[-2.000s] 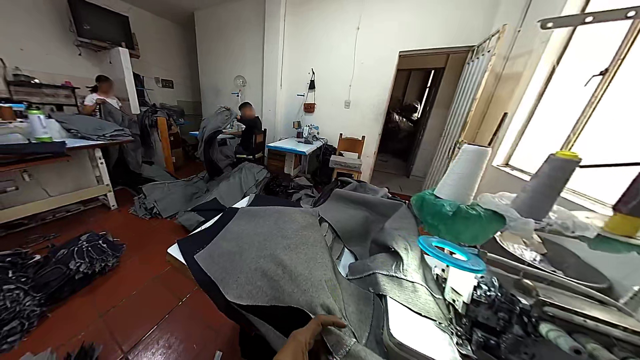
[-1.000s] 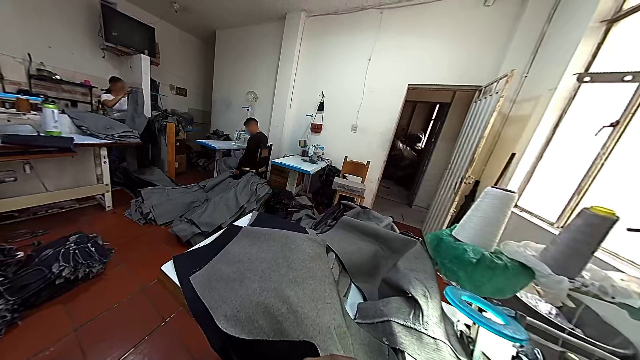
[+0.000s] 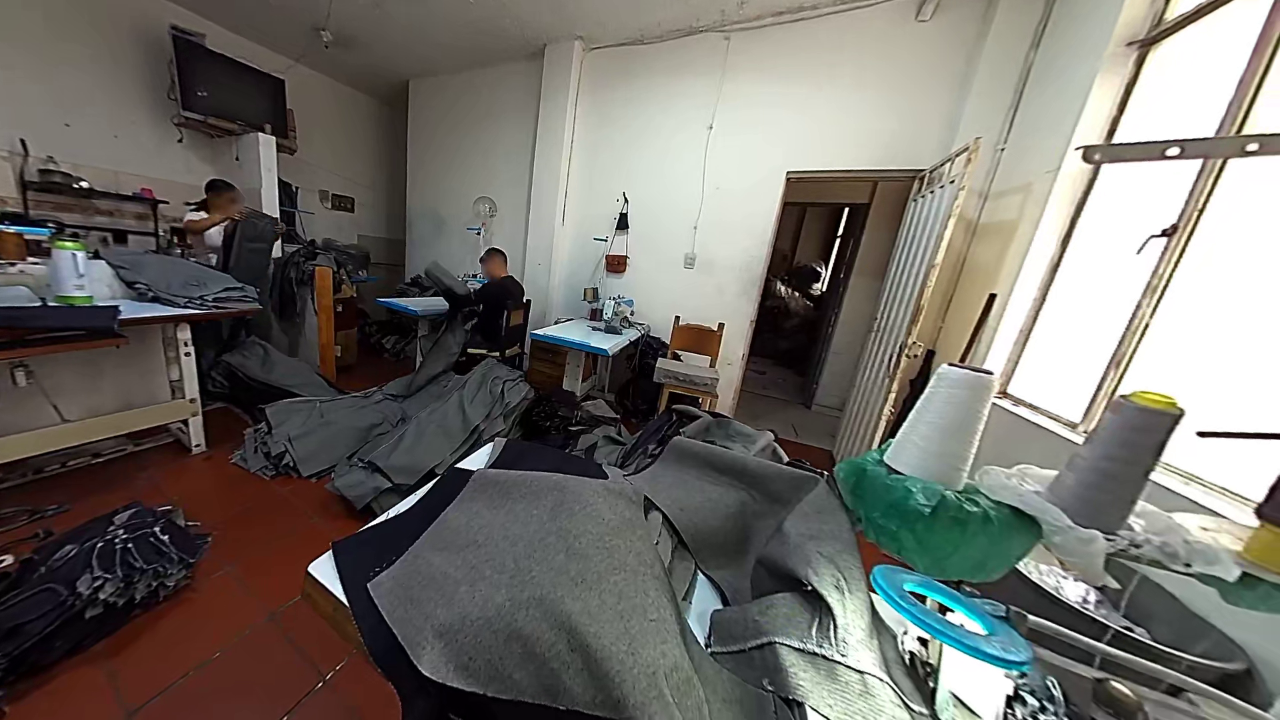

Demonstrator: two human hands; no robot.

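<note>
Neither of my hands shows at this moment. Grey fabric pieces lie spread over the white sewing table in front of me, with dark navy fabric beneath them. More grey fabric is bunched and folded toward the table's right side. Just right of the cloth stands a sewing machine with a blue ring on top. Behind it are a white thread cone on a green plastic bag and a grey thread cone.
A heap of grey garments lies on the tiled floor beyond the table, and a bundle of dark cut pieces at left. One person sits by a blue-edged table; another stands holding cloth. A wooden chair is near the doorway.
Two seconds ago a hand was on the fabric at the bottom; it has since left the view. The view has tipped upward. The seated person's raised cloth has come down.
</note>
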